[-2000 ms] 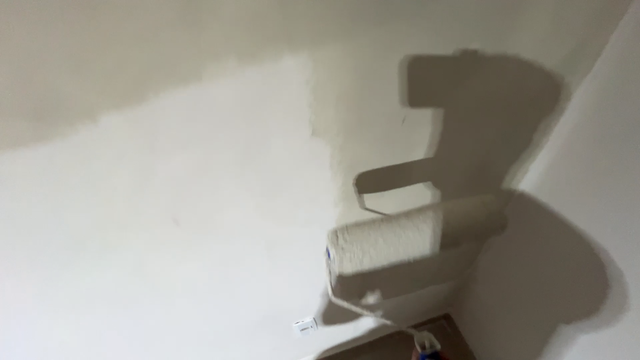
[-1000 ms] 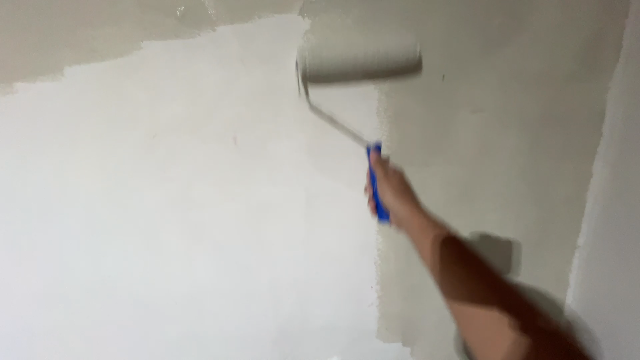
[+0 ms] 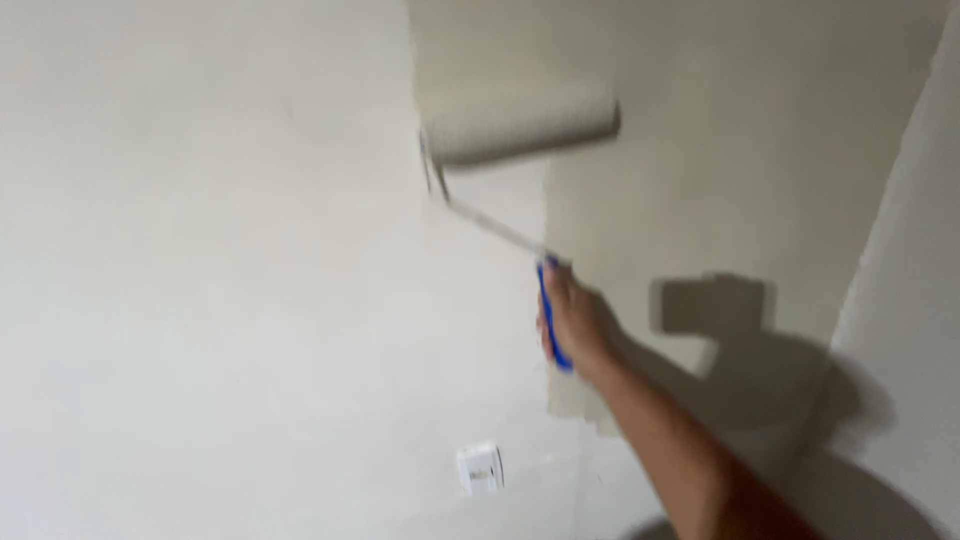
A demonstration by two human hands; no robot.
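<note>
My right hand (image 3: 574, 319) is closed around the blue handle of a paint roller (image 3: 525, 127), with the arm reaching up from the lower right. The roller's wide sleeve lies nearly level against the wall, blurred, at the left edge of a greyish-beige painted area (image 3: 735, 172). A thin metal frame runs from the sleeve's left end down to the handle. White wall (image 3: 225, 300) shows to the left of the painted area and under the roller. My left hand is out of view.
A white wall plate (image 3: 481, 469), probably a socket or switch, is low on the wall. At the right the wall meets a paler adjoining wall (image 3: 907, 285) in a corner. Shadows of a head and arm fall across the lower right.
One second ago the roller was at the top of the white area's right edge; it is now lower along that edge, and more of the strip above it is beige. The view has shifted down.
</note>
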